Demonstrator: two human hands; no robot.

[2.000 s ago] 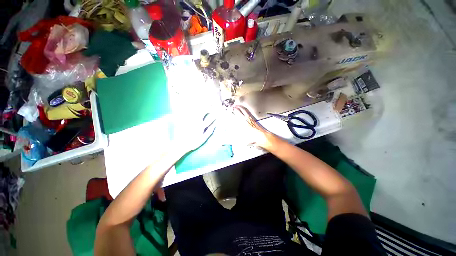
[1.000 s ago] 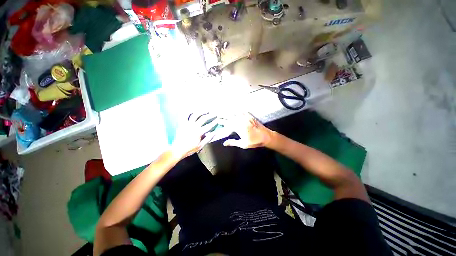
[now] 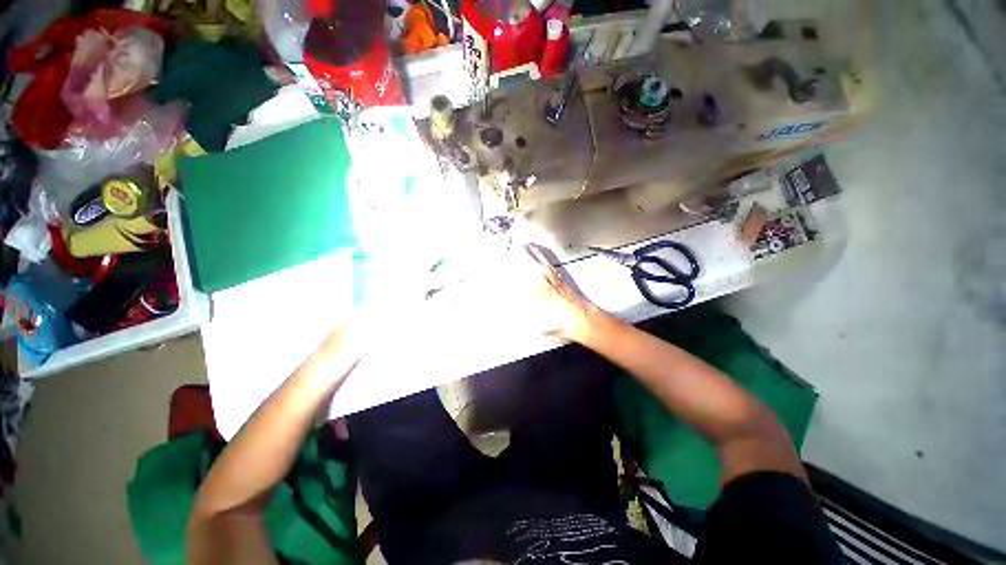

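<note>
The sewing machine (image 3: 662,144) lies across the top of the white table, with its needle area washed out by the lamp glare. My right hand (image 3: 560,300) lies on the table just right of and below the needle area. Its fingertips point towards the machine. My left forearm reaches onto the table, and my left hand (image 3: 359,331) is mostly lost in the white glare. Any fabric piece under my hands cannot be made out. A flat dark green fabric square (image 3: 270,204) lies at the table's left.
Black-handled scissors (image 3: 664,274) lie right of my right hand. A white-edged bin (image 3: 190,265) with mixed supplies stands at the left. Red bottles (image 3: 351,55) stand behind the machine. Green fabric (image 3: 717,408) hangs at the right thigh, and another green bundle (image 3: 320,502) at the left.
Both hands have moved from the table's front edge back towards the needle area, the left one further left. The turquoise piece seen two seconds ago no longer shows. The camera view has shifted.
</note>
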